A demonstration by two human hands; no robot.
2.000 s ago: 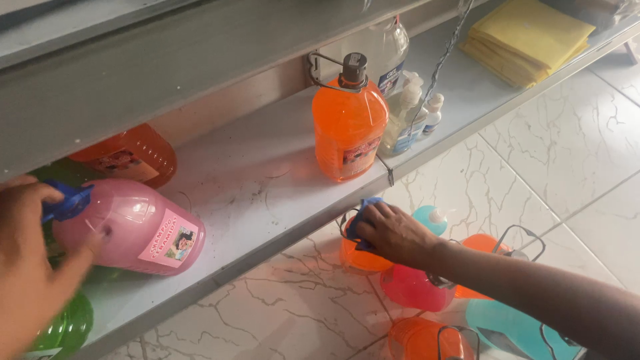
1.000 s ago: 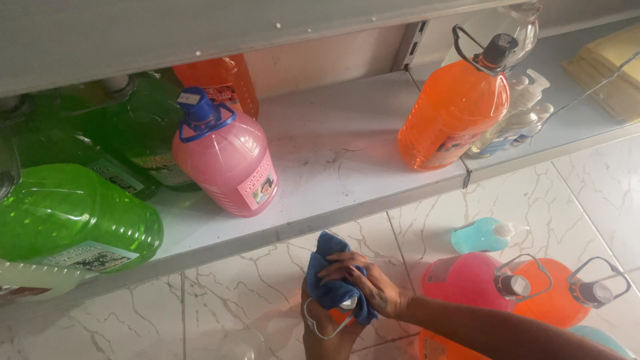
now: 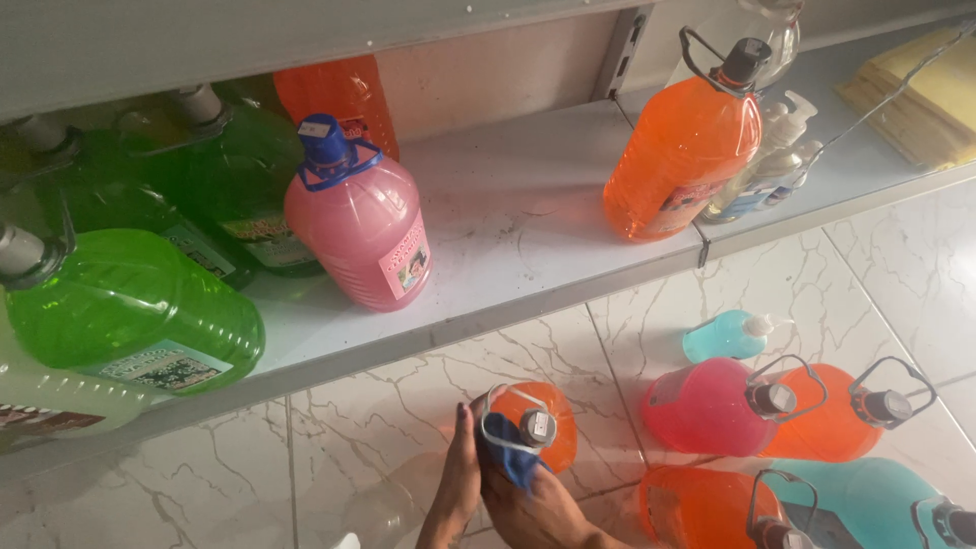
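Observation:
An orange bottle with a grey cap (image 3: 560, 427) stands on the tiled floor below the shelf edge. My left hand (image 3: 461, 465) lies against its left side, fingers upward. My right hand (image 3: 534, 503) presses a blue cloth (image 3: 512, 457) on the bottle's near side, by the cap and pale handle. On the shelf above, a pink bottle with a blue cap (image 3: 358, 221) stands upright beside green bottles (image 3: 137, 305). Farther right on the shelf is a large orange bottle with a dark cap (image 3: 686, 152).
Several bottles stand on the floor at right: a pink one (image 3: 701, 404), an orange one (image 3: 823, 412), another orange one (image 3: 701, 503), a turquoise one (image 3: 862, 496) and a small blue pump bottle (image 3: 720, 337). Clear pump bottles (image 3: 762, 171) and folded yellow cloths (image 3: 923, 99) lie along the shelf (image 3: 518, 229).
My left hand has let go of the pink bottle, which now stands upright on the shelf, and has come down to the orange bottle. The blue cloth stays in my right hand.

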